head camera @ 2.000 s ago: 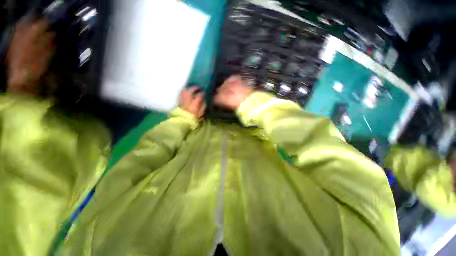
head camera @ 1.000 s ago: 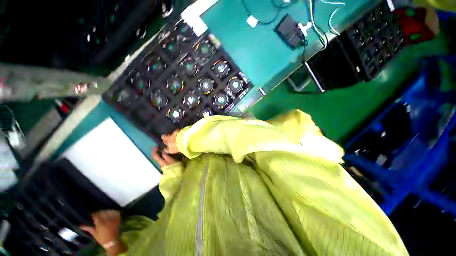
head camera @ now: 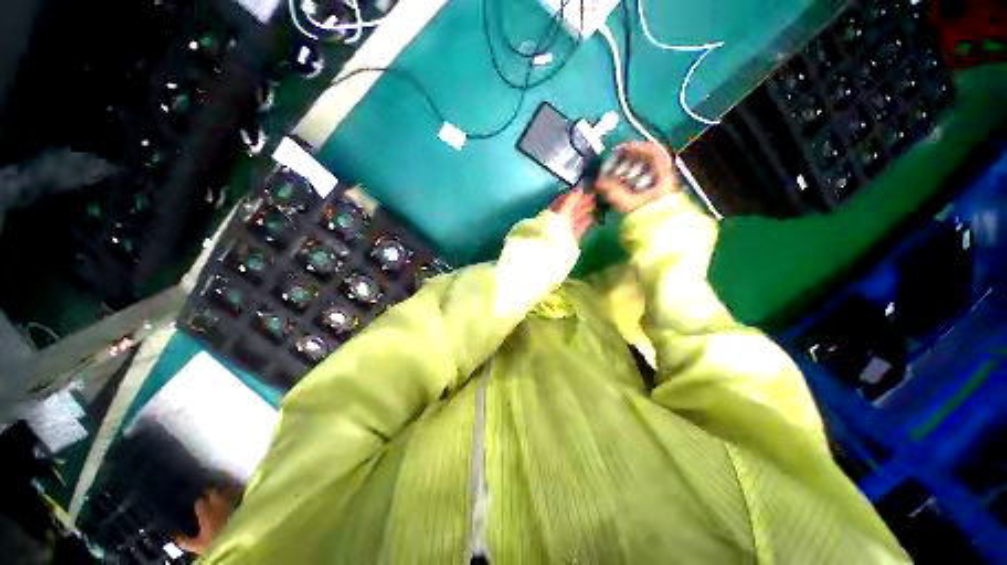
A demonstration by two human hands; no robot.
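My right hand point(head camera: 644, 177) is closed around a round electronic unit point(head camera: 625, 171), a dark piece with a shiny, pale face. My left hand point(head camera: 576, 208) is beside it at the unit's lower left; its fingers are small and partly hidden, so its hold is unclear. Just beyond my hands, a dark rectangular test fixture point(head camera: 550, 144) lies on the teal mat point(head camera: 420, 105), with a white toggle clamp point(head camera: 597, 130) at its right edge. A black foam tray point(head camera: 255, 304) with round units in its pockets is at the left.
A white paper sheet point(head camera: 210, 408) lies below the tray, near another person's hand point(head camera: 210, 519). A power strip point(head camera: 582, 13) and looped cables are at the far side. Another filled tray point(head camera: 850, 99) is at right, with blue racks point(head camera: 939, 408) below. A white strip point(head camera: 306, 166) lies on the tray's corner.
My hands have moved right, from the tray's near edge to the fixture. A round unit now shows in my right hand. The view has shifted, with the tray further left.
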